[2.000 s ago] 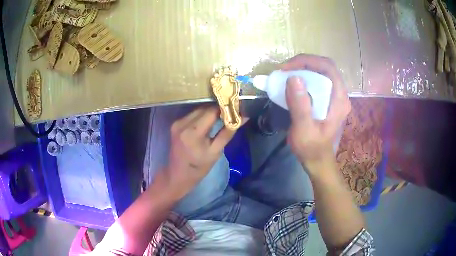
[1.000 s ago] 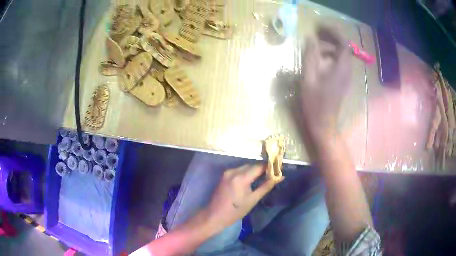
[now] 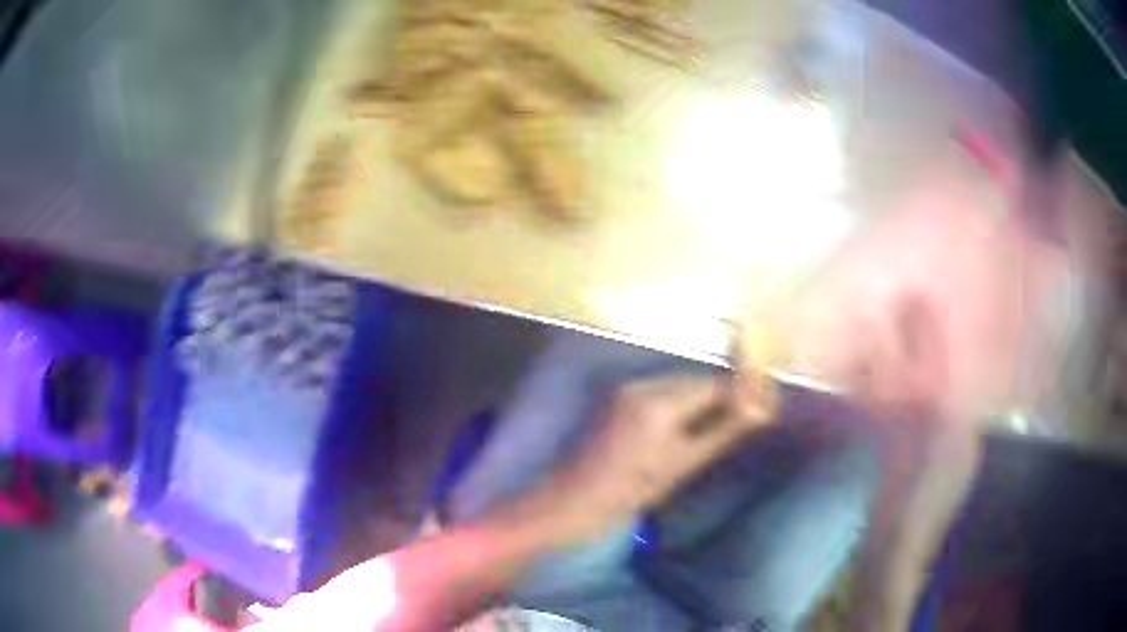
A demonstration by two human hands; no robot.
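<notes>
The view is strongly blurred. My left hand (image 3: 674, 432) grips the tan leg part (image 3: 751, 358) near the table's front edge, with the part's upper end pointing towards the table. My right hand (image 3: 896, 296) is a pale blur over the table, to the right of the leg part and apart from it. Its fingers cannot be made out, nor whether it holds anything. The glue bottle cannot be clearly made out. Tan sole pieces (image 3: 494, 148) lie in a loose pile on the table.
A single sole piece (image 3: 318, 198) lies left of the pile, near a dark cable. A blue bin (image 3: 319, 494) with whitish round parts stands below the table edge at left, beside a purple stool (image 3: 99, 401). A pink-red stick (image 3: 985, 151) lies at far right.
The view has swung, so the pile and bins sit further right. My right hand has come back from the table's far side towards the front edge. My left hand still holds the leg part.
</notes>
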